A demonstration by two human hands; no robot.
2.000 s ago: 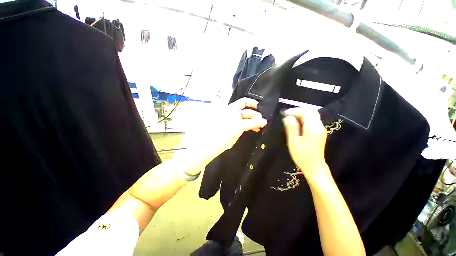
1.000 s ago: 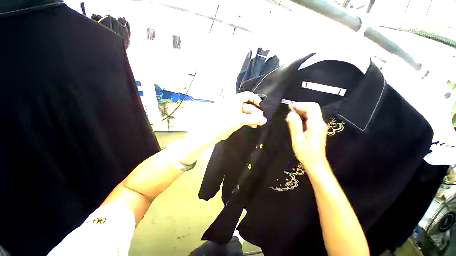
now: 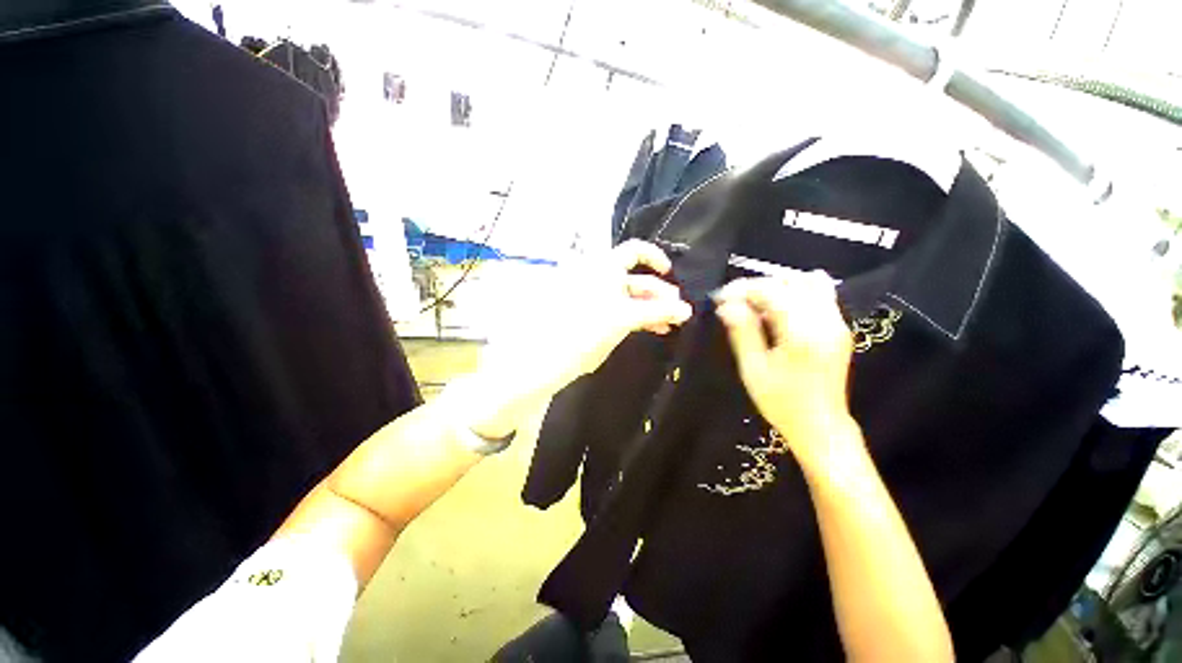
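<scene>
A black embroidered shirt (image 3: 985,427) hangs in front of me, its collar open, with pale topstitching and gold embroidery (image 3: 752,469) on the chest. My left hand (image 3: 648,292) grips the front placket (image 3: 655,415) near the collar. My right hand (image 3: 793,339) is just right of it, fingertips together at the same edge. A small dark tip shows at its fingertips; I cannot tell whether it is a tool or cloth. Small gold buttons (image 3: 674,374) run down the placket. A white neck label (image 3: 840,229) shows inside the back neck.
Another black garment (image 3: 169,324) fills the left side. A thick grey rail (image 3: 856,36) crosses the upper right. Dark garments (image 3: 668,168) hang behind the shirt. A round fan-like object (image 3: 1156,573) stands at the lower right edge. A blue item (image 3: 480,246) lies in the background.
My right hand has moved slightly left, so its fingertips are closer to my left hand at the placket. My left hand keeps its grip in nearly the same place.
</scene>
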